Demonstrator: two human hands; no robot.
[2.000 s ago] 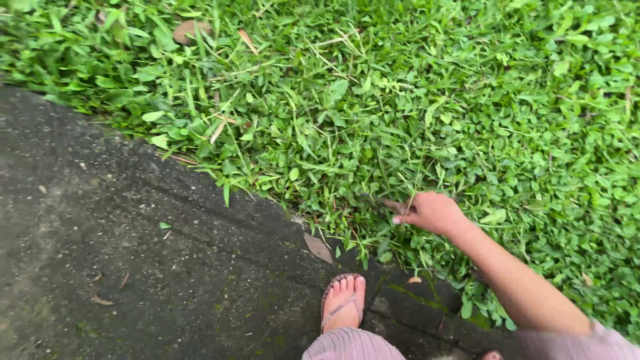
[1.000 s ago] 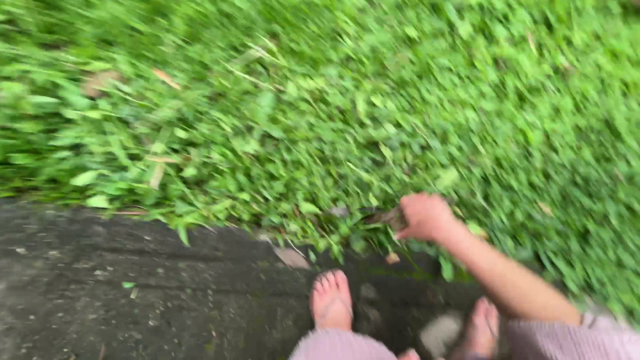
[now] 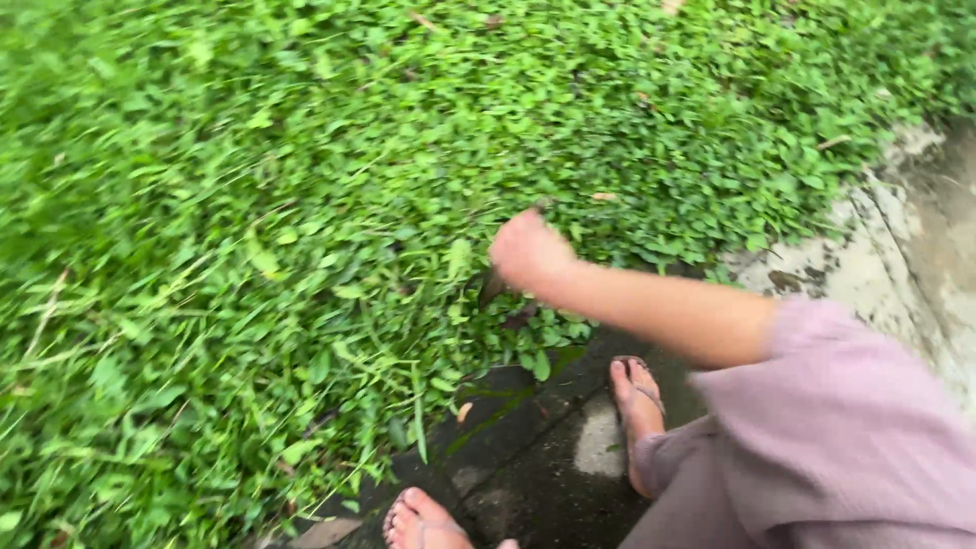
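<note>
My right hand [image 3: 530, 248] reaches in from the right over the edge of the low green ground plants [image 3: 427, 183]. Its fingers are closed around a dark brown object [image 3: 492, 290], too blurred to name, which sticks out below the fist. A small dark end also shows above the knuckles. Leaves touch the area just under the hand. My left hand is not recognisable; a small skin-toned tip [image 3: 507, 544] at the bottom edge shows too little to name.
My feet, in thong sandals [image 3: 640, 412], stand on dark, damp paving [image 3: 534, 473] along the plants' edge. Pale, stained concrete [image 3: 862, 259] lies to the right. A dry brown leaf [image 3: 328, 532] rests at the bottom. My mauve clothing [image 3: 823, 450] covers the lower right.
The view has swung to the right, bringing the pale concrete in. My right hand was pointing down among the leaves with a thin brown thing at its fingers; now it is a fist.
</note>
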